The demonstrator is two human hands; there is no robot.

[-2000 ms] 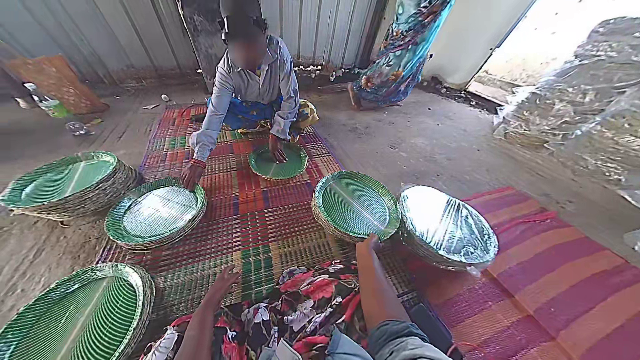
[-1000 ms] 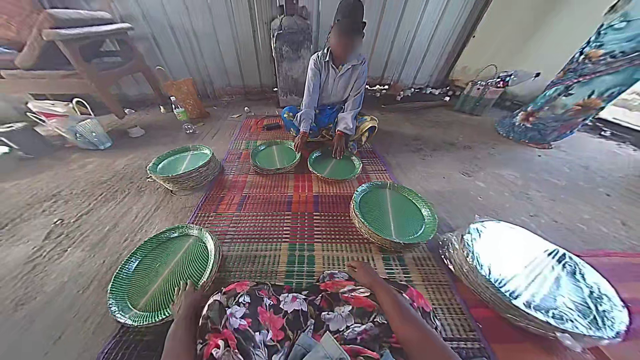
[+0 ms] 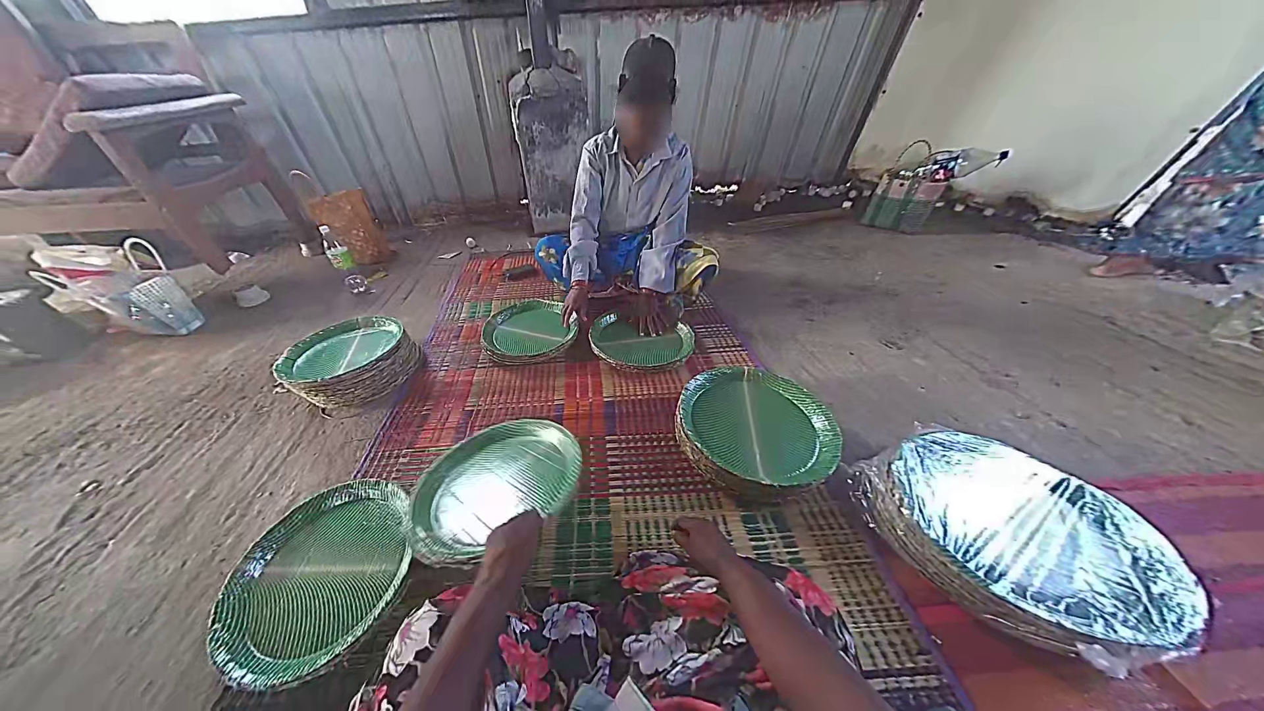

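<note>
My left hand (image 3: 513,543) is closed at the near rim of a green leaf-patterned plate (image 3: 496,484), which tilts over the mat just right of a stack topped by a similar green plate (image 3: 316,583). My right hand (image 3: 703,543) is loosely curled above my floral-clothed lap, touching no plate. Ahead of it stands another stack of green plates (image 3: 758,430). Across the mat, a seated person (image 3: 632,188) rests one hand at each of two plate stacks, the left one (image 3: 530,329) and the right one (image 3: 642,342).
A woven mat (image 3: 632,444) covers the floor. A plastic-wrapped plate stack (image 3: 1047,543) lies at the right, another green plate stack (image 3: 346,355) at the left. Farther back are a bottle (image 3: 338,252), bags (image 3: 148,296), a wooden chair (image 3: 188,168) and a metal wall (image 3: 415,118).
A green plate is now in my left hand, which was by the left stack one second ago. My right hand stays near my lap. The view has turned left since two seconds ago.
</note>
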